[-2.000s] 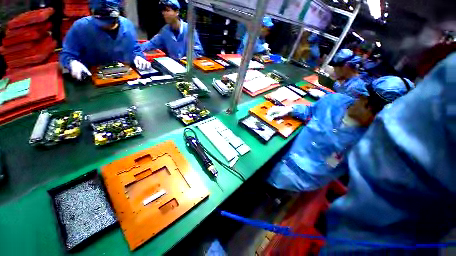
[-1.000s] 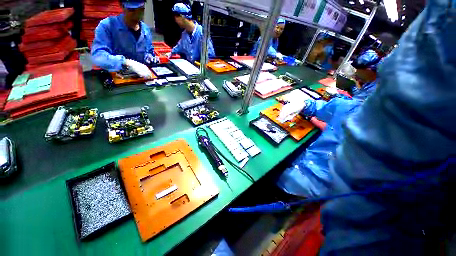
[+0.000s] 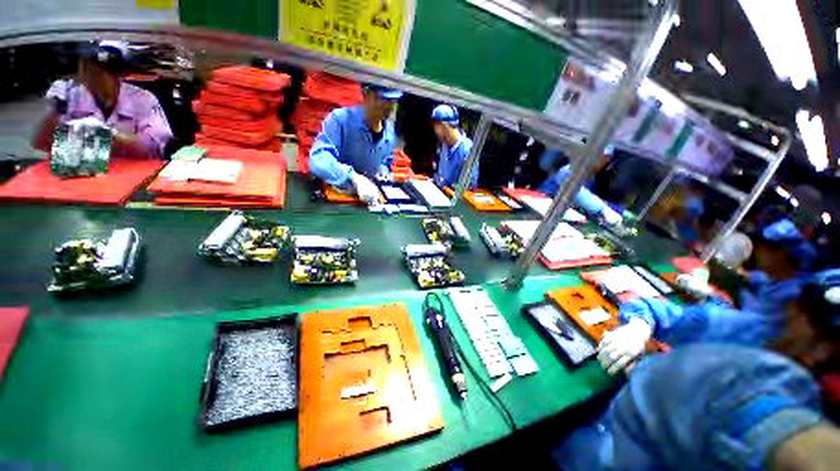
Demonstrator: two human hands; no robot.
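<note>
Neither of my hands can be made out. The orange fixture point(image 3: 410, 400) lies flat on the green bench, with stepped cut-outs and a small pale strip point(image 3: 357, 390) on it. A black tray point(image 3: 210, 391) of tiny silver-grey screws point(image 3: 253, 368) is beside its left edge. The black electric screwdriver point(image 3: 445, 343) lies right of the fixture, tip towards the bench front, with its cord looped beside it. Pale insulator pads point(image 3: 483, 324) lie in rows right of the screwdriver.
Circuit boards point(image 3: 324, 261) sit on the dark belt behind. A metal post point(image 3: 589, 156) rises right of them. A neighbour's gloved hand point(image 3: 624, 346) is by another black tray point(image 3: 559, 333). A blue sleeve point(image 3: 718, 405) with bare skin fills the lower right; its owner is unclear.
The view has swung left and up; bench things appear further right. A pink-smocked person holding a board and a yellow sign now show. The large sleeve has dropped lower, and the blue cord is out of view.
</note>
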